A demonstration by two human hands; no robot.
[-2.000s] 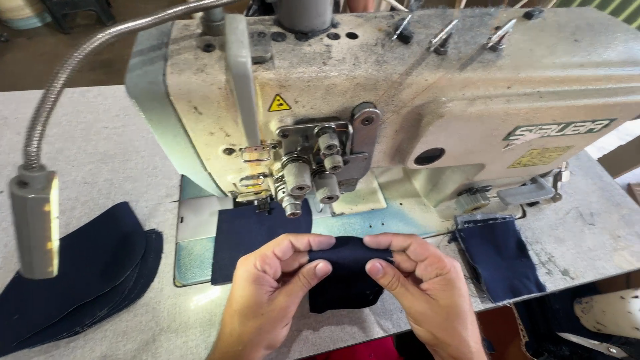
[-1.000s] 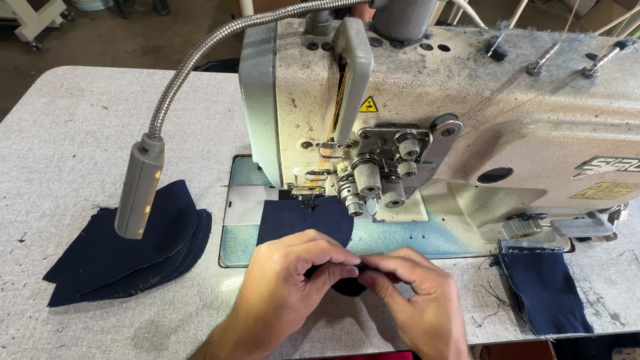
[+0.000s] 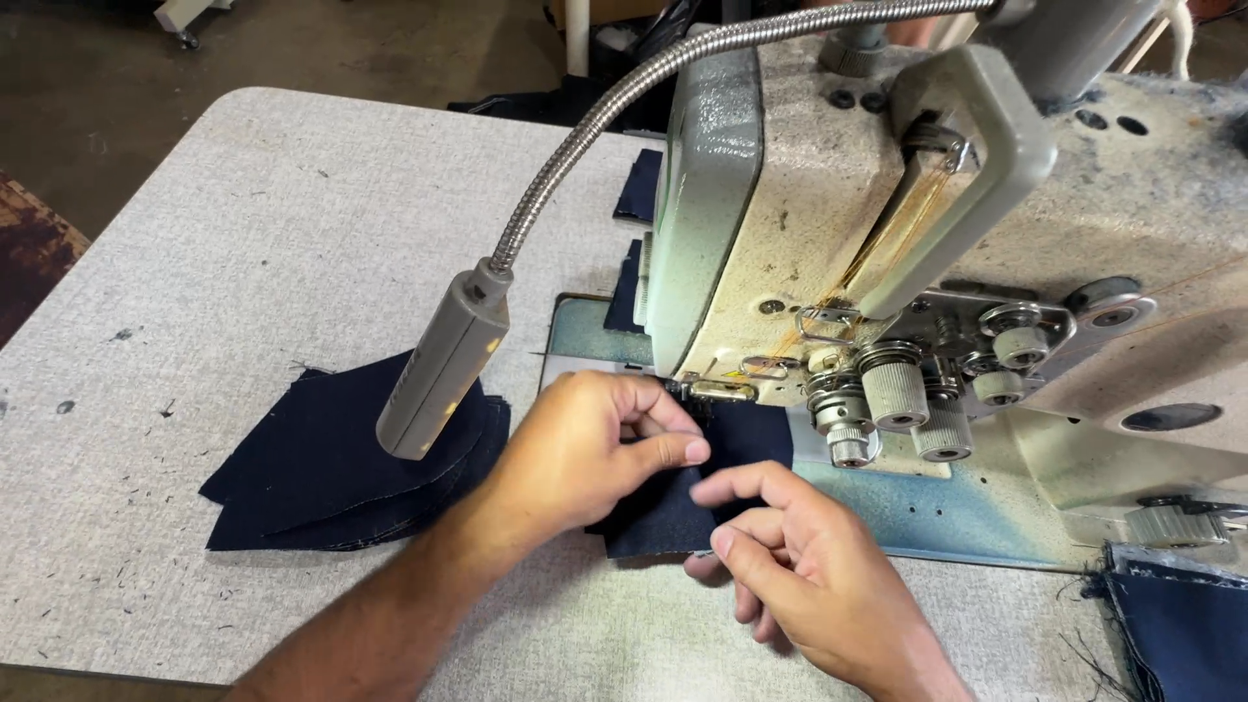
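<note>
My left hand (image 3: 609, 448) pinches the upper edge of a small dark blue fabric piece (image 3: 658, 522) between thumb and fingers, just in front of the needle area of an industrial sewing machine (image 3: 809, 214). Beside it on the right, my right hand (image 3: 790, 556) has its fingers apart near the same piece's right edge; whether they touch it is unclear. Another dark blue fabric piece (image 3: 756, 439) lies on the machine bed under the presser foot area, partly hidden by the hands. The needle itself cannot be made out.
Stacked dark blue fabric pieces (image 3: 331, 458) lie on the table (image 3: 175, 292) at left, below a gooseneck lamp (image 3: 444, 366). More dark blue pieces (image 3: 1185, 624) lie at lower right. Smaller fabric pieces (image 3: 639, 185) show behind the machine head. Tension knobs (image 3: 892, 385) jut out above the bed.
The small piece, held by both hands two seconds ago, is now pinched by my left hand near the presser foot. My right hand's fingers have spread. The view has shifted left and closer.
</note>
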